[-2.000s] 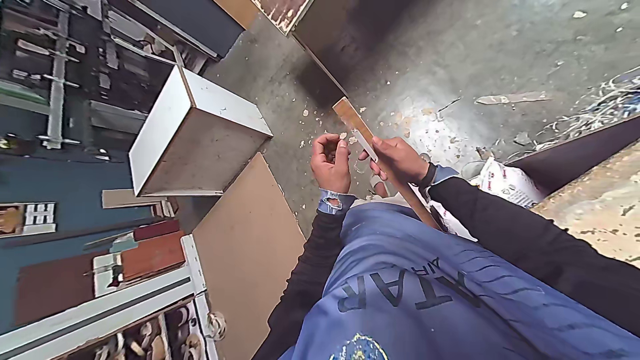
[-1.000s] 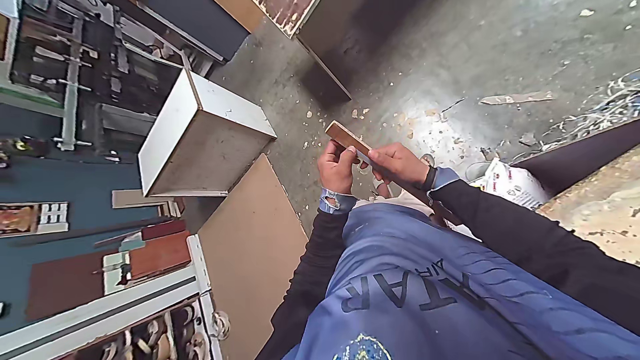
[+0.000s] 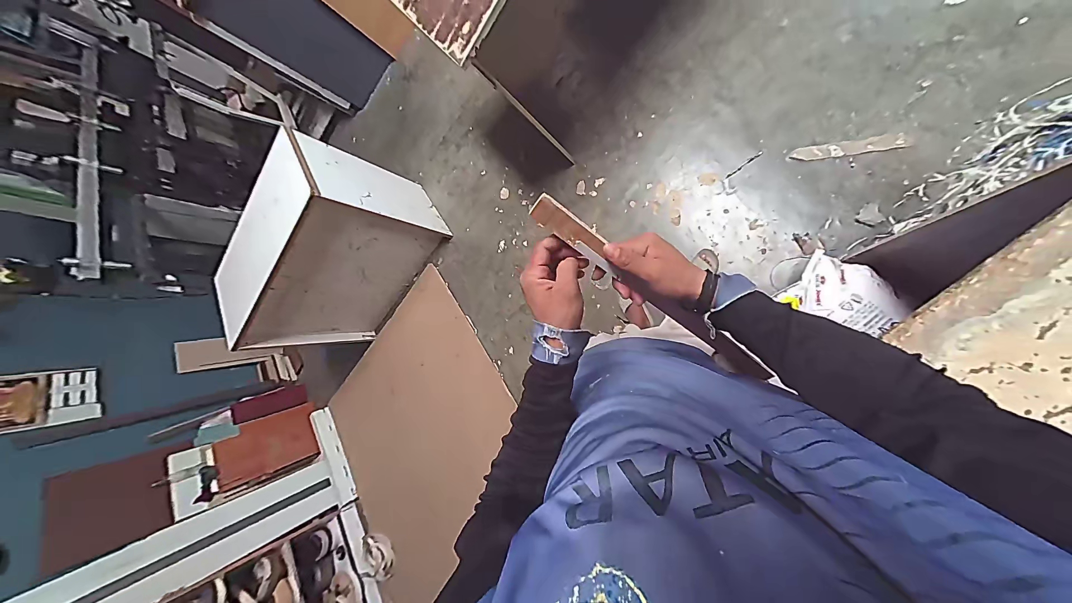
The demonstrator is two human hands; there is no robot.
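Observation:
A long narrow wooden strip [image 3: 569, 226] slants down toward my body, its far end brown and rough, with a whitish section beside my fingers. My right hand [image 3: 657, 268] is closed around it, thumb on top. My left hand [image 3: 553, 283] is at the strip's left edge, with curled fingers and the fingertips close against the whitish section; whether they pinch anything is hidden. The strip's lower part passes beneath my right forearm.
A white box-like cabinet [image 3: 368, 184] stands at left, beside a large brown board [image 3: 419, 435]. Chips and a flat scrap [image 3: 850, 148] litter the concrete floor. At right are a white printed bag [image 3: 850, 293], tangled strands [image 3: 997, 151] and a stained surface [image 3: 997, 310]. Shelving fills the left.
My left hand, apart from the strip two seconds ago, has moved against its edge. My right hand still holds the strip.

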